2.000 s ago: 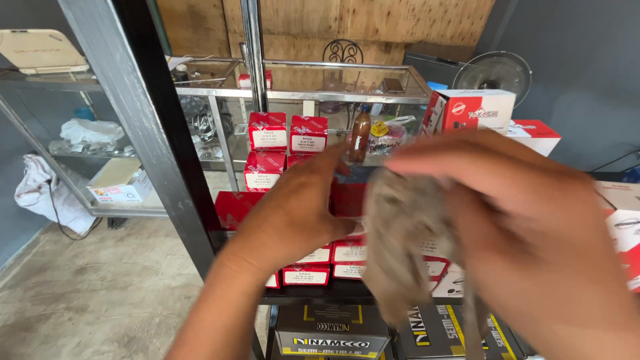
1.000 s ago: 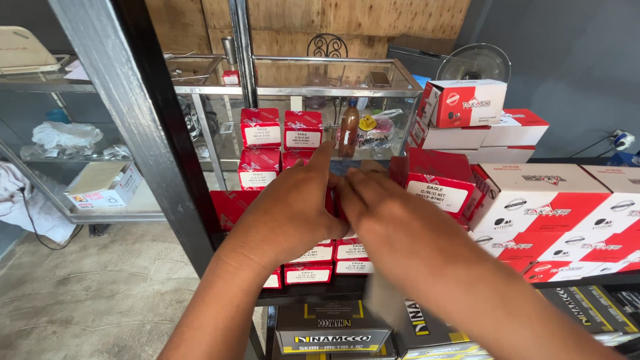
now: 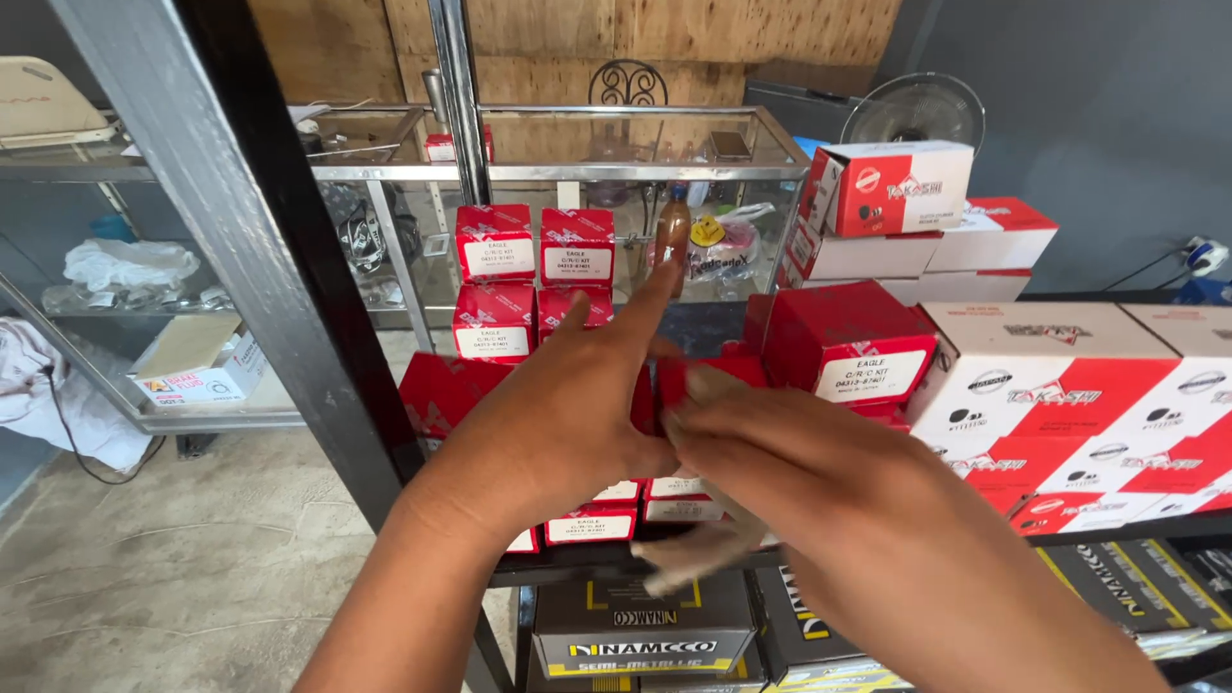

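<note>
My left hand (image 3: 568, 414) is spread over the stacked red Eagle kit boxes (image 3: 590, 525), its fingers pointing away and the thumb toward my right hand. It seems to steady a red box, mostly hidden between the hands. My right hand (image 3: 799, 452) is curled around a crumpled greyish-brown cloth (image 3: 707, 553), whose end hangs below the fingers at the front of the stack. Behind my left hand, small red boxes (image 3: 496, 241) stand in two columns. A larger red box (image 3: 847, 342) sits to the right of the hands. A brown bottle (image 3: 674, 231) is beyond the fingertips.
White-and-red Takashi boxes (image 3: 1044, 371) fill the shelf's right side, with more stacked behind (image 3: 900, 188). Dark Namcco boxes (image 3: 645, 630) occupy the shelf below. A black metal post (image 3: 279, 241) rises close on the left. Beyond it stands a glass display case (image 3: 577, 173); a fan (image 3: 914, 111) is farther back.
The right hand and cloth, raised in front of the boxes two seconds ago, have come down to the red boxes beside my left hand. The left hand stays over the stack.
</note>
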